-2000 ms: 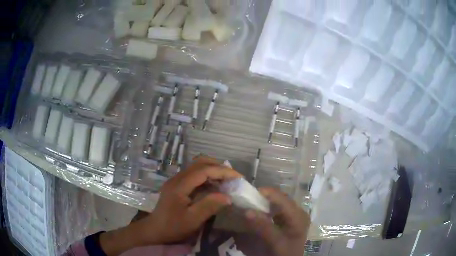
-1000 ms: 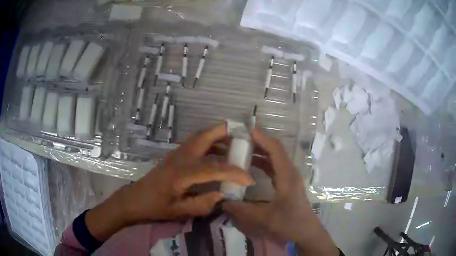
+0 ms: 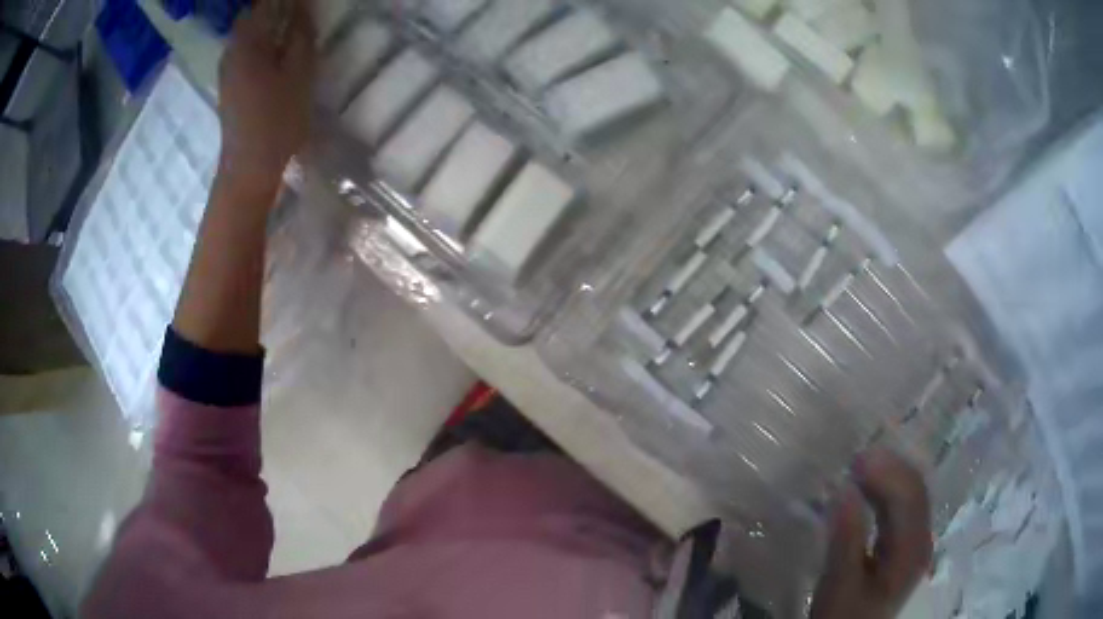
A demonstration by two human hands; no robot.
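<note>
The block tray [image 3: 529, 333] shows upright white blocks [image 3: 523, 218] in two rows, slanted across the top of the view. Beside it the ribbed tray [image 3: 774, 423] holds several stemmed parts [image 3: 728, 317] with white crosspieces. My left hand [image 3: 272, 61] is at the top edge of the view, at the far-left end of the block tray; its fingers are blurred, and what it touches or holds is hidden. My right hand [image 3: 881, 520] is low at the right over the ribbed tray's near edge, fingers curled and blurred; I cannot tell if it holds anything.
Cream-yellow foam pieces [image 3: 889, 73] lie on clear plastic at the top right. A large white pocket tray [image 3: 1028, 230] is at the right edge, with paper scraps [image 3: 998, 538] below it. Another white pocket tray [image 3: 145, 242] and blue bins [image 3: 131, 42] are at the left.
The view has swung left and tilted. My left hand has moved from the held white block to the block tray's far end. My hands have parted; the held block is no longer visible between them.
</note>
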